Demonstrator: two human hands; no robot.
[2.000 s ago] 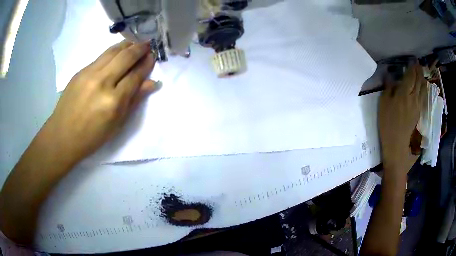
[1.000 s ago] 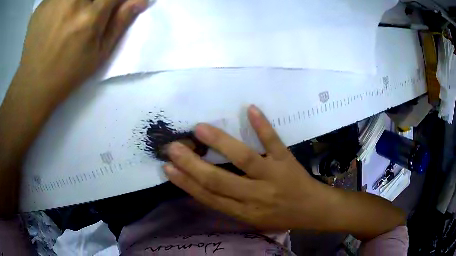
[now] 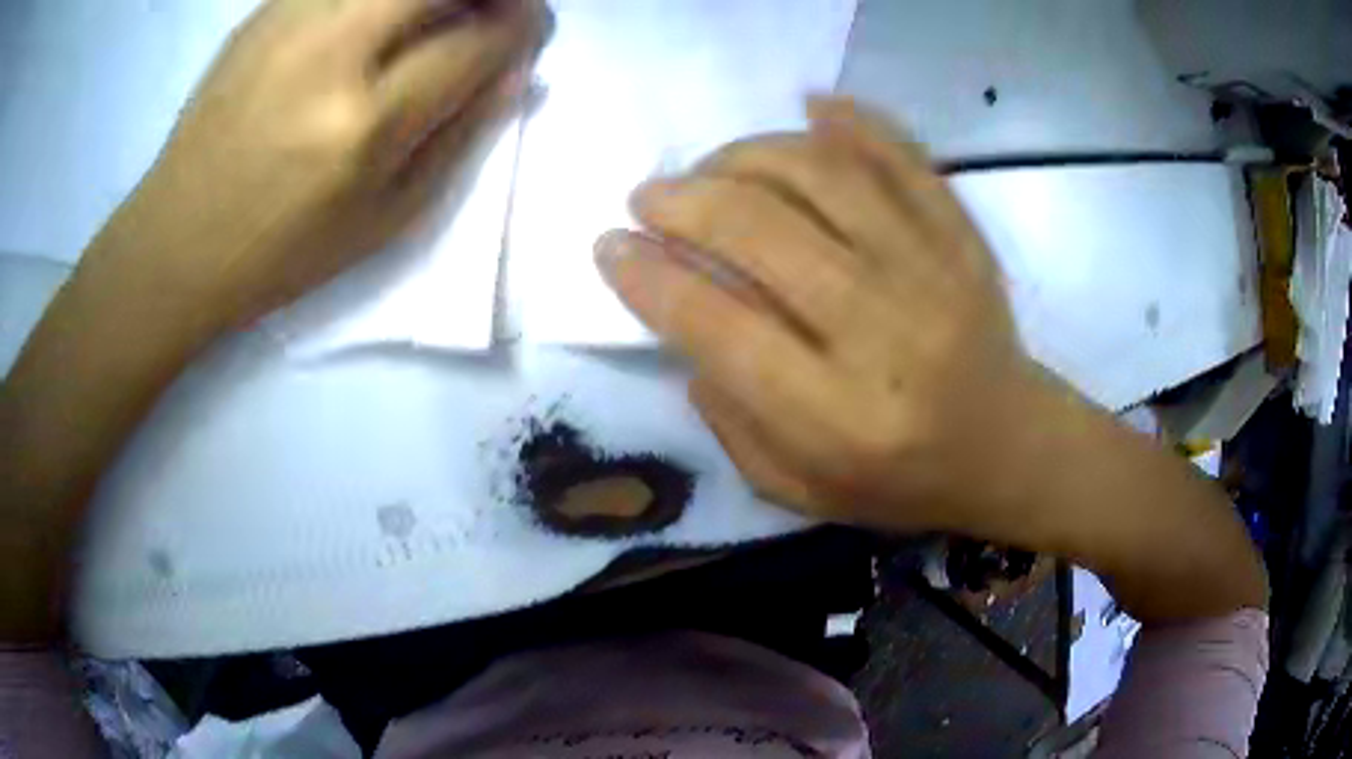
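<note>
A white fabric panel point(image 3: 593, 282) lies on the pale machine table point(image 3: 297, 489), its near edge above the worn patch. A fold or strip edge runs up through it between the hands. My left hand point(image 3: 356, 134) is at the upper left on the cloth, fingers curled, fingertips near the top edge of the picture. My right hand point(image 3: 845, 297) is blurred, over the right part of the cloth with fingers pointing left. Whether either hand grips the cloth cannot be told. The machine head and presser foot are out of the picture.
A dark-rimmed brown worn patch point(image 3: 608, 497) is at the table's front edge. Narrow white strips point(image 3: 1320, 297) hang at the far right beside a brown edge piece. My lap in a pink garment point(image 3: 623, 704) is below the table. White cloth point(image 3: 267, 734) lies at the lower left.
My right hand has moved from the worn patch up onto the cloth. The panel's right part has shifted or folded leftward, baring table there. The left hand has moved slightly right.
</note>
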